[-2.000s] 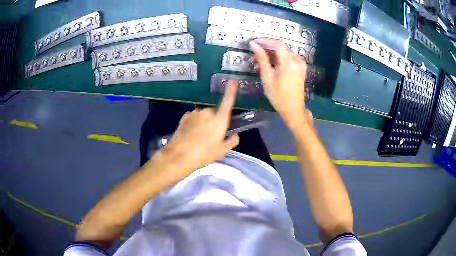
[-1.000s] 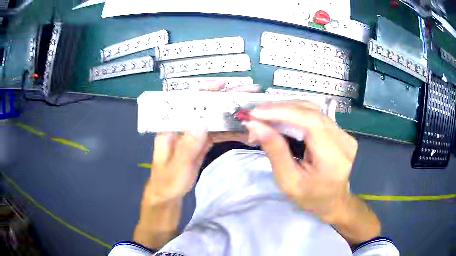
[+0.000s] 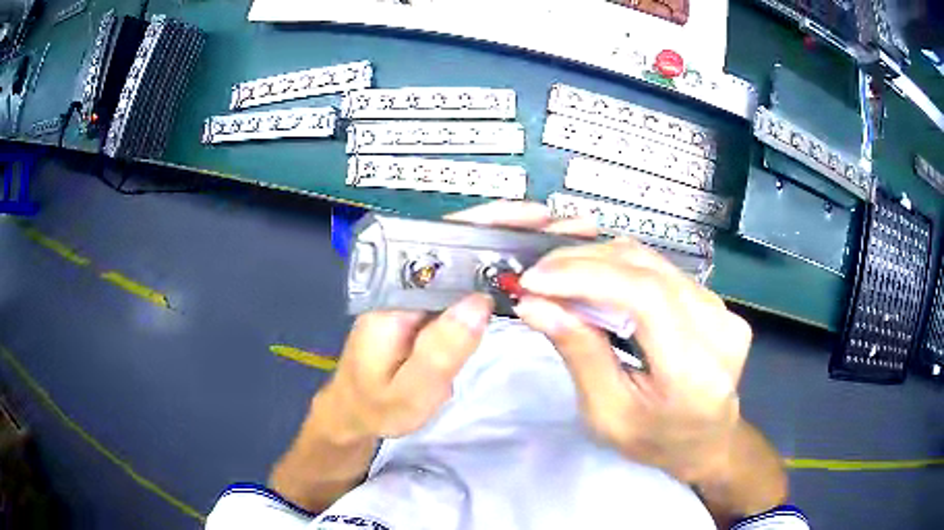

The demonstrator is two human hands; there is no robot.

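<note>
A silver-grey light-bar module (image 3: 455,248) is held up in front of the bench edge, its face with round yellow-centred fittings towards me. My left hand (image 3: 414,357) grips it from below, with fingertips over its top edge. My right hand (image 3: 642,331) holds a small hand tool with a red tip (image 3: 509,284) between thumb and fingers. The tip is at a round fitting near the bar's middle; whether it touches is unclear. The bar's right part is hidden behind my right hand. More bars lie on the green mat, in a left group (image 3: 435,138) and a right group (image 3: 642,186).
A white fixture base with a red round button (image 3: 668,64) stands at the back. Flat grey-green plates (image 3: 797,223) and a black perforated tray (image 3: 885,290) are at the right. A black ribbed block (image 3: 155,88) is at the left. The bench's front edge runs behind my hands.
The bar has come up off the bench side into my left hand and is now tilted. My right hand has moved from the bars on the mat to the held bar, with the red-tipped tool.
</note>
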